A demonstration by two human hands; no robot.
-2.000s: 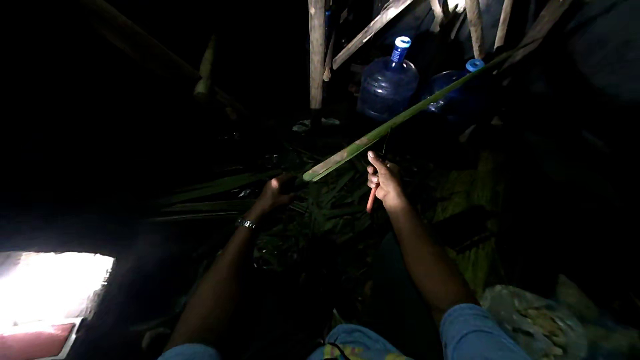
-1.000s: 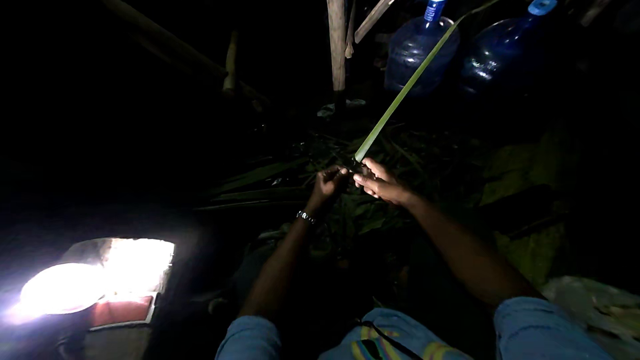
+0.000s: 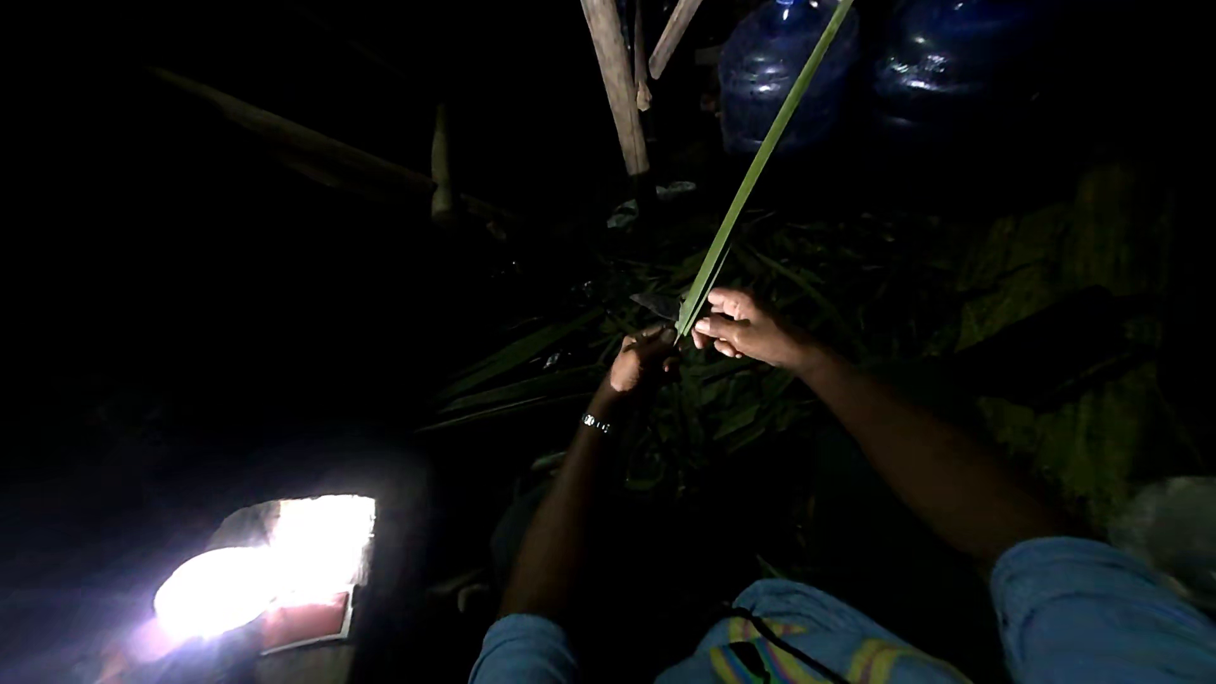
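A long, narrow green leaf strip (image 3: 750, 180) rises from my hands toward the upper right, across the front of a blue water jug. My left hand (image 3: 643, 359), with a metal band at the wrist, pinches the strip's lower end between thumb and fingers. Close on its right, my right hand (image 3: 746, 328) has its thumb and fingertips at the strip's edge, near the lower end. A dark, pointed object (image 3: 657, 305) shows just behind the hands; what it is cannot be told. Cut leaves (image 3: 522, 361) lie in dim light beneath and around the hands.
Two blue plastic water jugs (image 3: 779, 85) (image 3: 936, 71) stand at the top right, beside wooden poles (image 3: 617, 85). A glaring lamp (image 3: 214, 591) shines at the lower left next to a reddish panel (image 3: 306, 622). A pale plastic bag (image 3: 1173, 532) lies at the right edge.
Two seconds ago my right hand held a red-handled tool beside a thicker-looking green stalk, with my left hand apart from it. Now both hands are together at the strip's lower end. The view has shifted.
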